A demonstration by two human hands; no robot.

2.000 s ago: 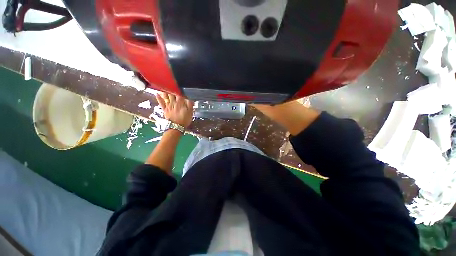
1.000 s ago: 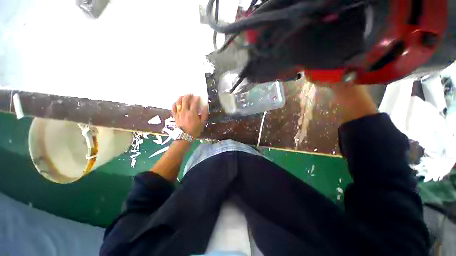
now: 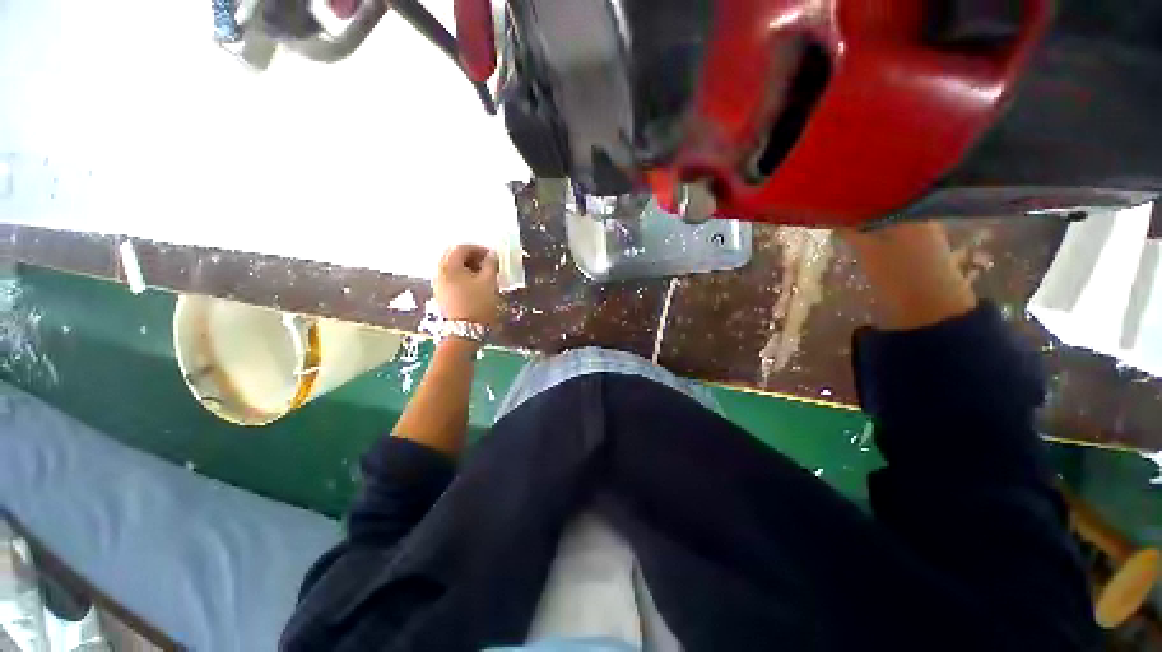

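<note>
The red-and-black cutting machine [image 3: 816, 115] fills the top right, large and close to the camera. Its flat silver base plate [image 3: 675, 248] lies on the brown table, right of the white fabric lay [image 3: 293, 166]. My left hand [image 3: 469, 287] is at the lay's front right corner, fingers curled closed; I see nothing held in it. My right wrist [image 3: 892, 248] goes under the machine's motor body; the hand itself is hidden there, so its grip does not show.
A grey metal piece [image 3: 306, 26] is at the top left over the lay. A cream bucket [image 3: 242, 357] lies below the table edge [image 3: 612, 318]. White scraps [image 3: 404, 302] are on the edge. White cut stacks [image 3: 1102, 280] are at the right, a wooden stool [image 3: 1128, 586] at the bottom right.
The machine has swung right from the top middle since the oldest frame, showing the base plate and lay edge. My left hand's fingers, spread flat before, are now curled.
</note>
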